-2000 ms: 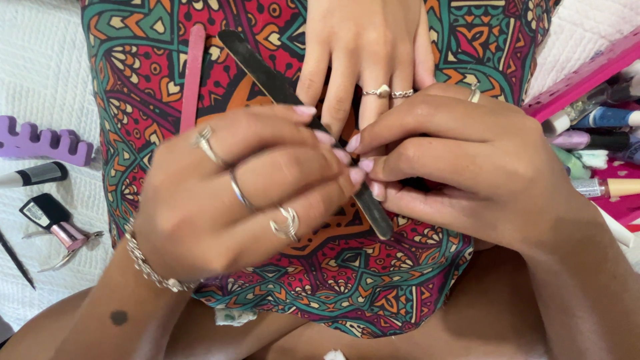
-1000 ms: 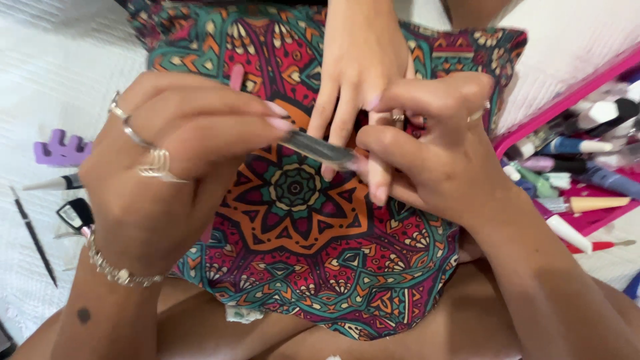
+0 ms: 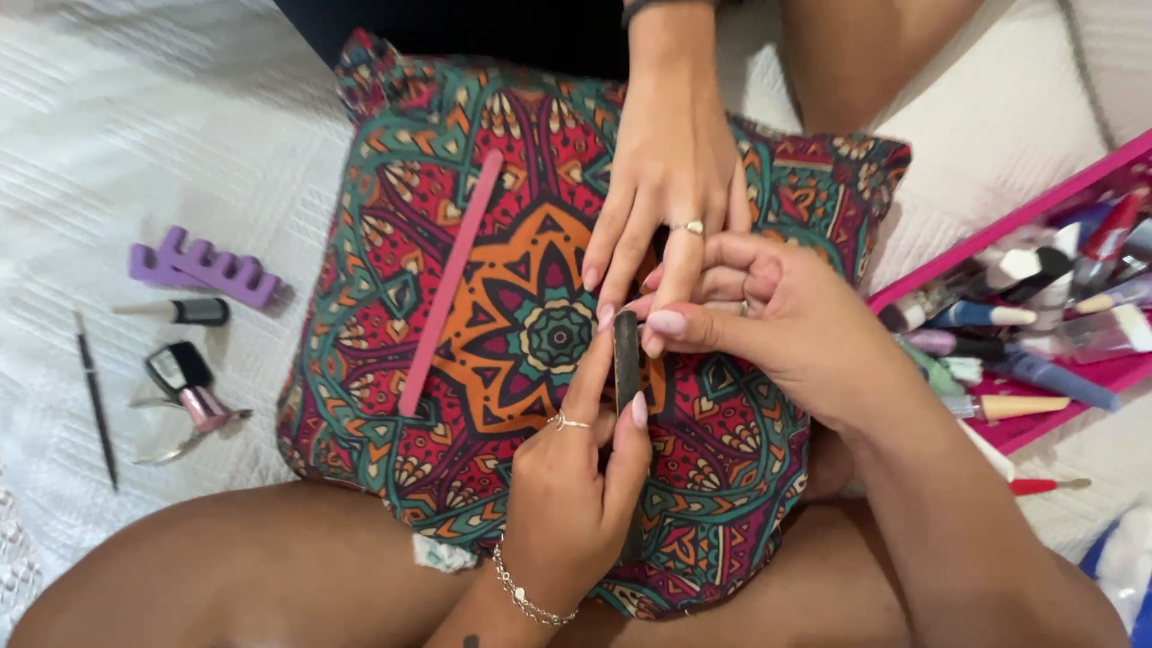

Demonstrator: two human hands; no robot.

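Observation:
My left hand [image 3: 576, 468], with a ring and a chain bracelet, pinches a dark nail file [image 3: 627, 360] between thumb and fingers. The file points away from me, its far end beside the fingertips of another person's hand [image 3: 675, 171]. My right hand [image 3: 774, 315] holds one finger of that hand, thumb on top near the fingertip and the other fingers partly hidden behind. The other hand lies palm down over a patterned cushion [image 3: 378, 315] on my lap. A pink nail file [image 3: 450, 283] lies on the cushion, left of the hands.
On the white bedspread at left lie a purple toe separator [image 3: 211, 267], a dark-capped bottle [image 3: 200, 311], a nail polish bottle [image 3: 184, 373], metal nippers [image 3: 180, 445] and a thin tool [image 3: 94, 396]. At right stands a pink tray [image 3: 999, 216] of polish bottles. A red-handled tool [image 3: 1035, 486] lies near it.
My left hand has moved nearer to me and turned, so the file now points away from me instead of across the cushion. My right hand still holds the other person's finger.

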